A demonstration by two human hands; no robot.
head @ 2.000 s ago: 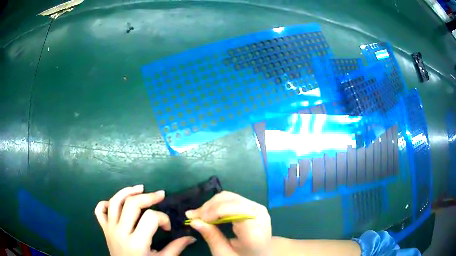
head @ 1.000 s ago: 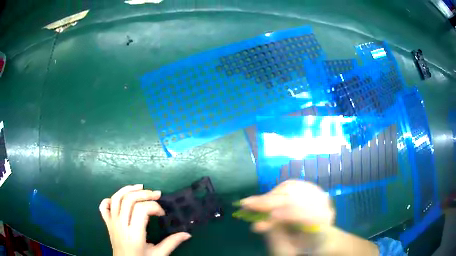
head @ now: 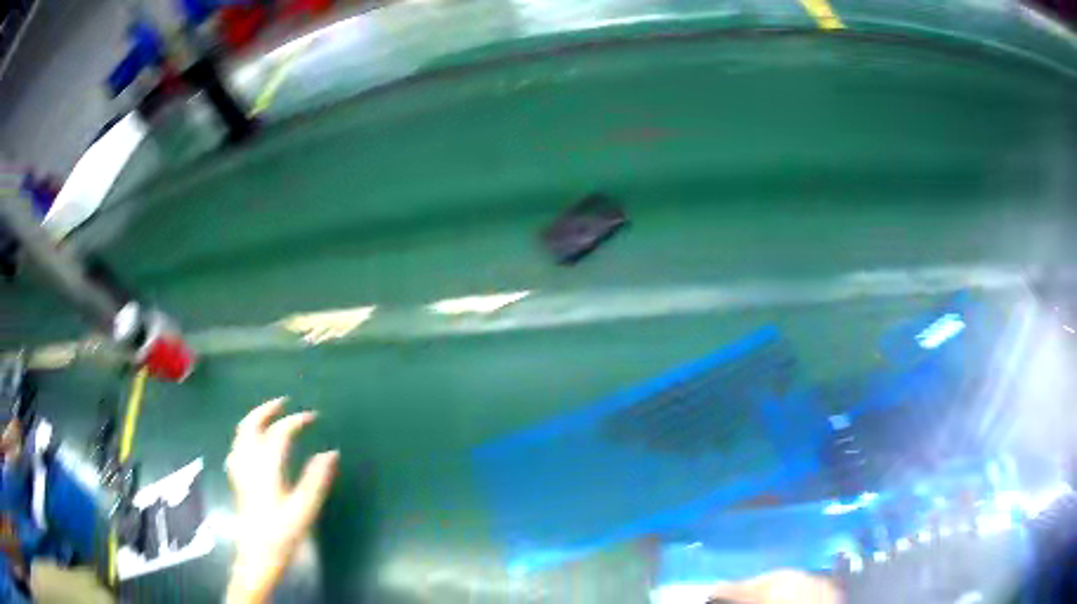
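Note:
The picture is blurred. My left hand [head: 274, 484] is raised over the green mat at the lower left, fingers apart, and nothing shows in it. My right hand [head: 779, 586] is only a strip cut off by the bottom edge; its fingers and anything in it are hidden. A black plastic housing [head: 583, 228] lies alone on the far part of the mat. The blue film sheet of small pads [head: 555, 478] lies right of my left hand, with dark pads towards its far right.
More shiny blue film [head: 921, 437] overlaps at the right. A red and white bottle [head: 165, 354] is at the left. A white backing sheet with dark areas [head: 201, 537] lies at the lower left. Part of a person in blue [head: 59, 501] shows at the left edge. Pale torn patches [head: 478, 303] mark the mat.
The view has swung up and left. My left hand has let go of the black housing and is open. My right hand has dropped mostly out of view; the tweezers no longer show.

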